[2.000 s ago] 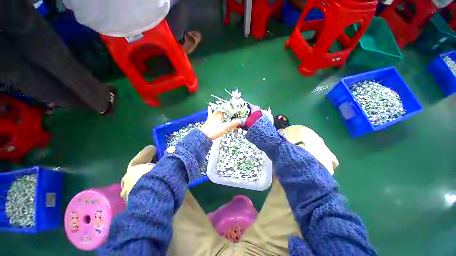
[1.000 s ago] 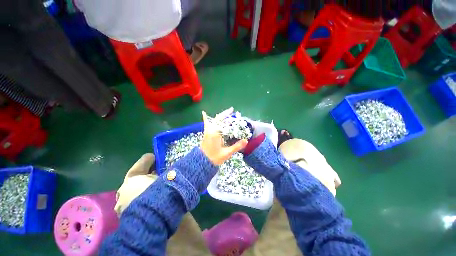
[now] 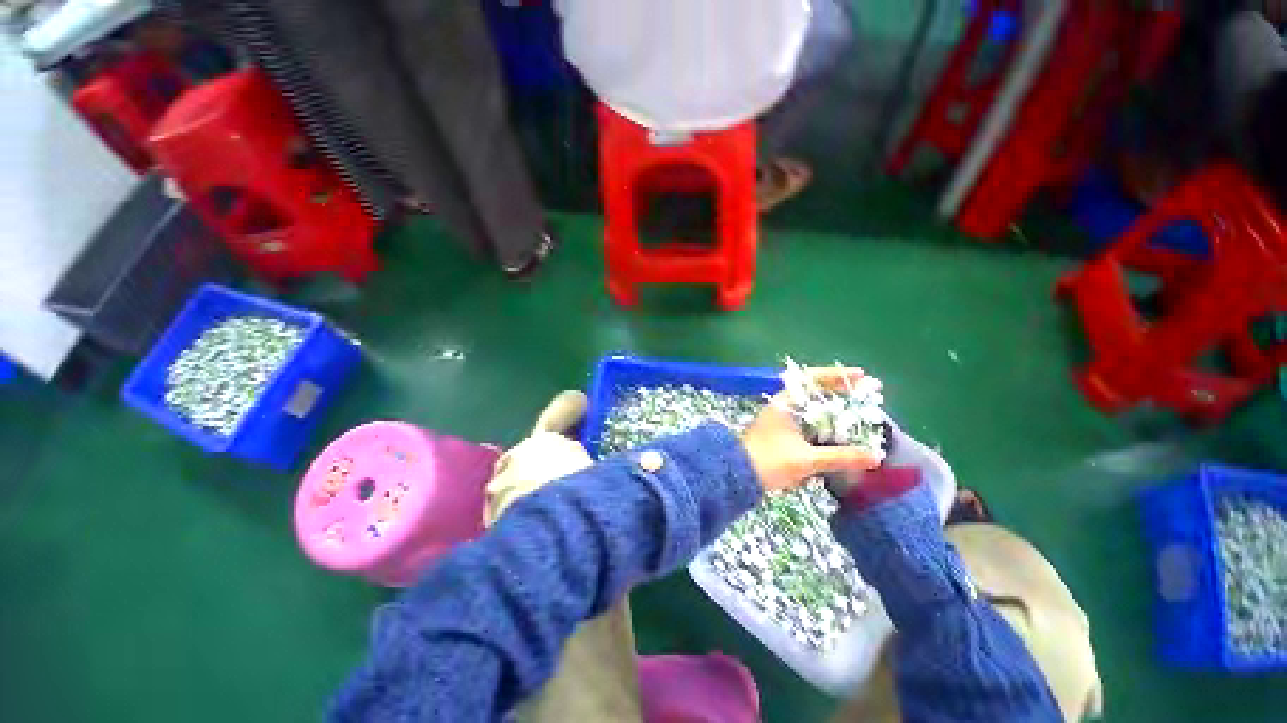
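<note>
A bunch of small white parts (image 3: 841,410) with thin ends sticking out is held over the tray and the blue bin. My left hand (image 3: 790,449), bare, is on the near left side of the bunch, thumb pointing right. My right hand (image 3: 878,473), in a dark and pink-red glove, is under and beside the bunch, mostly hidden by it. No tool can be made out. The white tray (image 3: 841,670), filled with white and green parts, lies below my hands. The blue bin (image 3: 706,370) behind it also holds such parts.
A pink stool (image 3: 388,497) stands left; another pink stool (image 3: 702,688) is under me. A filled blue bin (image 3: 299,398) is far left, another (image 3: 1174,565) far right. A red stool (image 3: 682,212) stands ahead with a white cover. A person's legs (image 3: 459,134) are beyond, near a black crate (image 3: 134,276).
The view has turned left, so the scene sits further right. My left hand has closed in from spread fingers onto the bunch. Both hands still hold the bunch above the tray.
</note>
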